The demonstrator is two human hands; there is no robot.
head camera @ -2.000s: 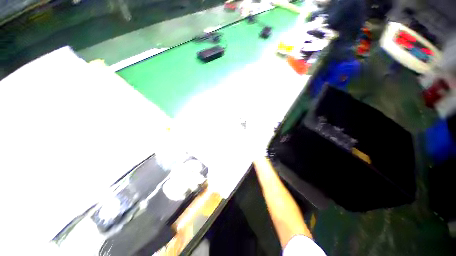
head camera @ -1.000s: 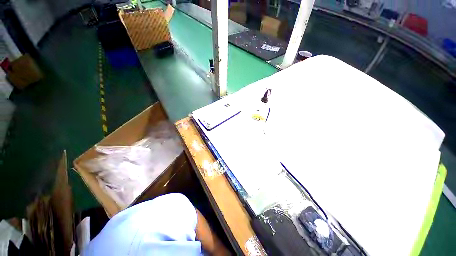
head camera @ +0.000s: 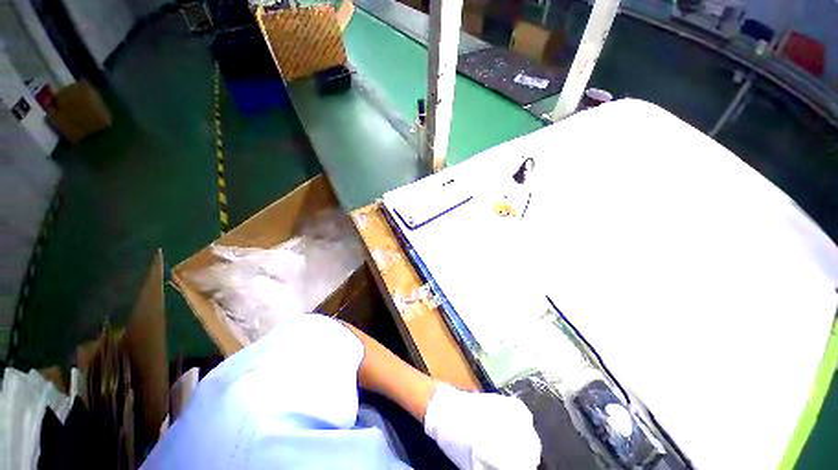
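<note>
My left hand (head camera: pixel 487 431), in a white glove, is at the bottom centre over the bench's wooden edge (head camera: pixel 425 326). Its fingers are not distinct, and I cannot tell whether it holds anything. A dark adapter in clear film (head camera: pixel 608 415) lies to its right. A dark flat piece (head camera: pixel 553 427) lies between them, partly covered by the glove. Shiny clear film (head camera: pixel 528 360) lies just above. My right hand is out of the picture.
An open carton of clear bags (head camera: pixel 276 280) stands left of the bench. A white sheet (head camera: pixel 680 229) covers the bench, with a phone-like item (head camera: pixel 432 207) and small bottle (head camera: pixel 505 208). A white post (head camera: pixel 443 87) rises behind. Flat cardboard (head camera: pixel 147 349) stands lower left.
The view has swung from the tote and belt to the bench's left end. Since one second ago, my gloved left hand has come into view at the bench edge.
</note>
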